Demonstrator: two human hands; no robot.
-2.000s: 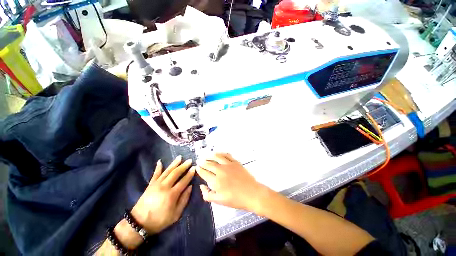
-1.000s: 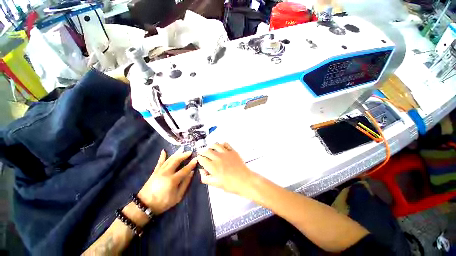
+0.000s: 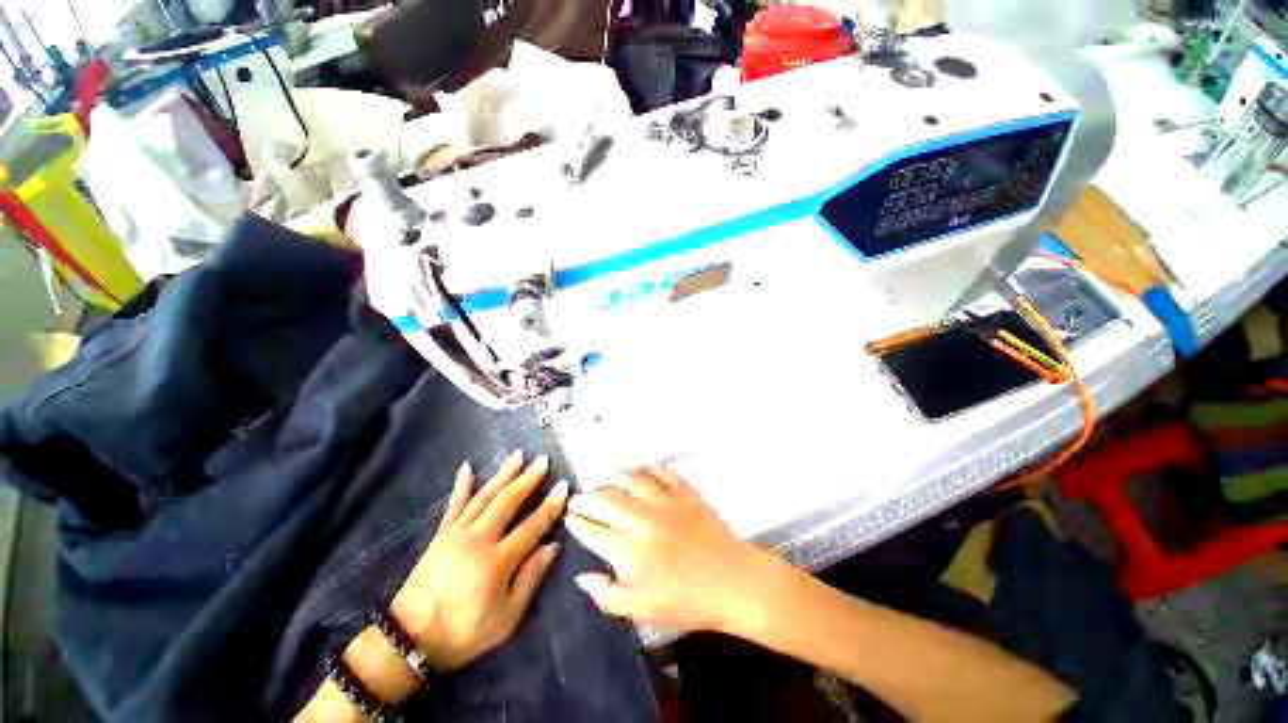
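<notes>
The dark navy denim garment lies bunched at the left and runs flat under the head of the white sewing machine. Its right edge lies near the presser foot. My left hand lies flat on the denim below the foot, fingers spread. My right hand is at the denim's right edge, fingers bent and close together. Its fingertips touch the edge; whether they pinch the cloth is not clear. The needle tip is too small to make out.
A black phone lies at the table's right with yellow-orange snips on it and an orange cord beside it. The ruler-marked table edge runs in front. A red stool stands below right. Pale cloth is heaped behind the machine.
Both hands moved towards the foot, then back down away from it. The denim's lower right part has shifted slightly right. The camera view has shifted a little.
</notes>
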